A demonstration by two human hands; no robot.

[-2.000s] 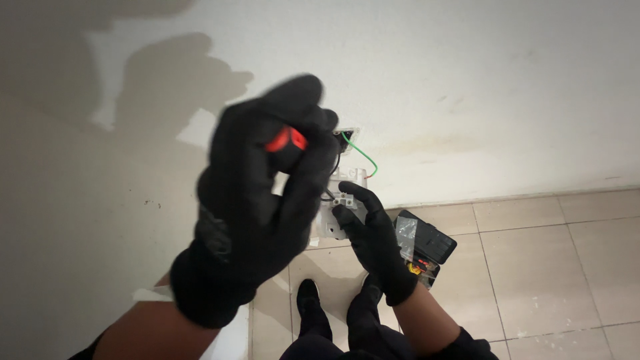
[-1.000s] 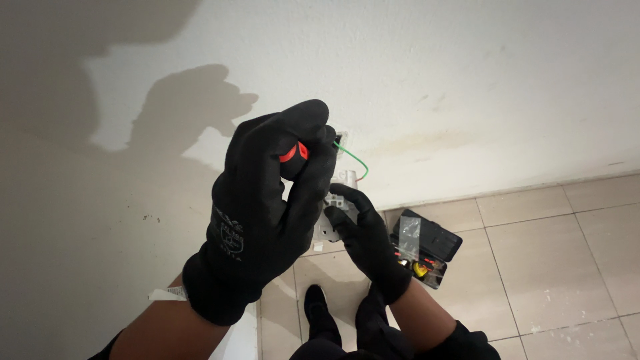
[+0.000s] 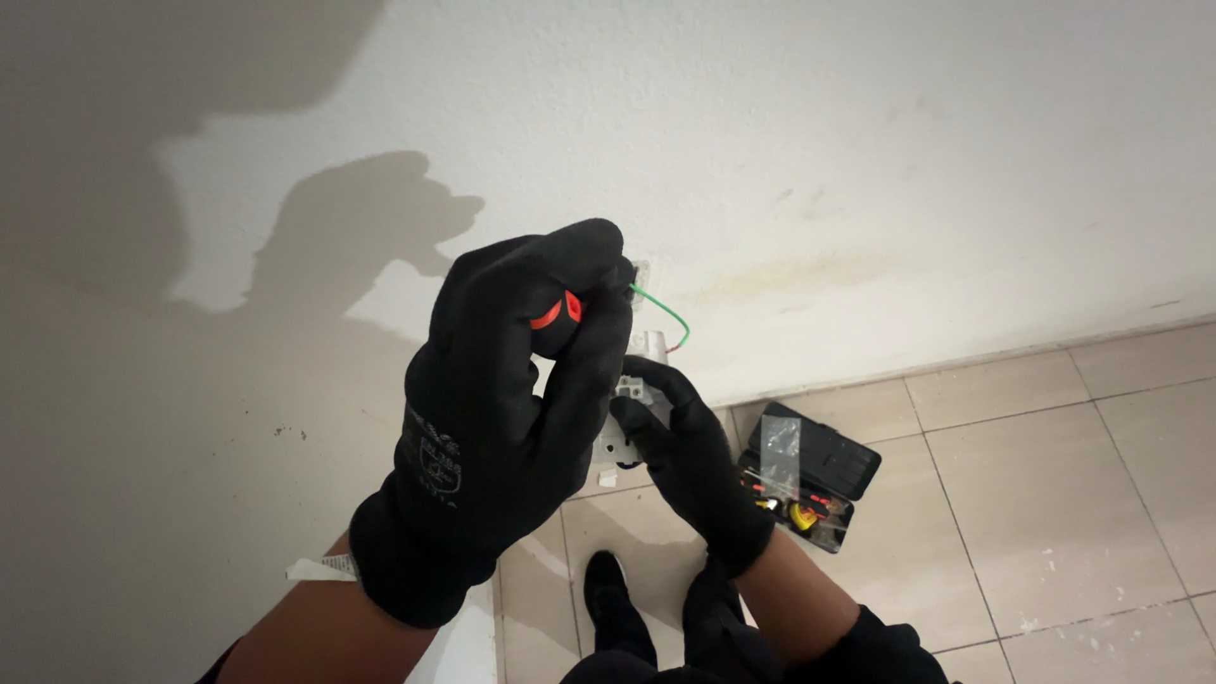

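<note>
My left hand [image 3: 503, 408], in a black work glove, is closed on a red and black tool handle [image 3: 560, 318], likely a screwdriver; its far end is hidden by the hand. Just right of it and farther off, my gloved right hand [image 3: 689, 456] holds a white electrical outlet unit [image 3: 622, 446] with its thumb and fingers around a small terminal part [image 3: 630, 387]. A green wire [image 3: 679, 313] loops from an opened wall box [image 3: 640, 275] down to the unit. The left hand covers part of the box and the unit.
An open black toolbox [image 3: 826, 456] with a plastic bag [image 3: 781, 456] and a yellow tool [image 3: 803, 516] lies on the tiled floor [image 3: 1007, 475] at the right. The pale wall [image 3: 807, 190] fills the upper view. A small white scrap [image 3: 608, 478] is near the unit; my shoe [image 3: 605, 575] is below.
My left hand has shifted slightly right and down from where it was two seconds ago, still around the red and black handle. The right hand has stayed at the outlet unit.
</note>
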